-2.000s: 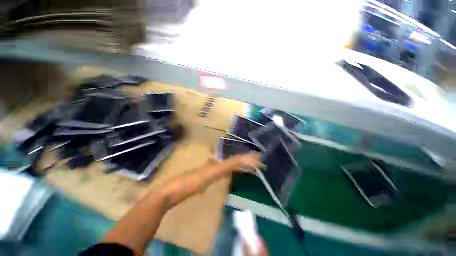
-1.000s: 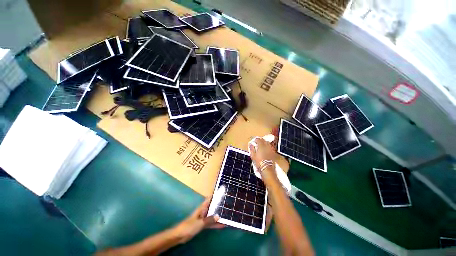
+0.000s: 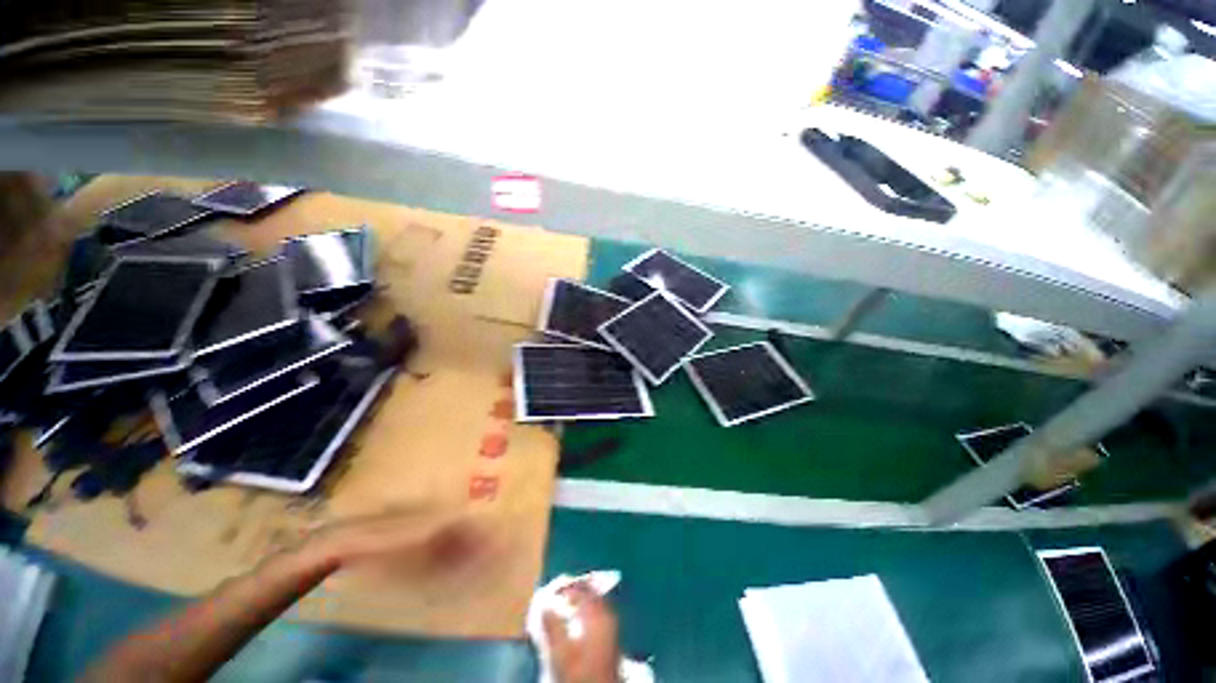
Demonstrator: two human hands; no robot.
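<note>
My left hand is blurred over the cardboard sheet, with no panel visible in it. My right hand holds a crumpled white wiping cloth at the bottom centre, partly cut off by the frame edge. Small black solar panels lie in a heap on the cardboard at the left, with dark cables below. A smaller group of panels lies at the centre, partly overlapping, one reaching over the cardboard's right edge. Another panel lies at this group's right side.
A raised white shelf with a grey edge crosses above, holding a black tray and cardboard stack. At right, another person's hand is at a panel, behind a grey post. White sheets lie at bottom right.
The panel that my hands held and wiped is out of them. Another panel shows beside the centre group. My right hand keeps the cloth; my hands are apart. The view has turned rightward and up.
</note>
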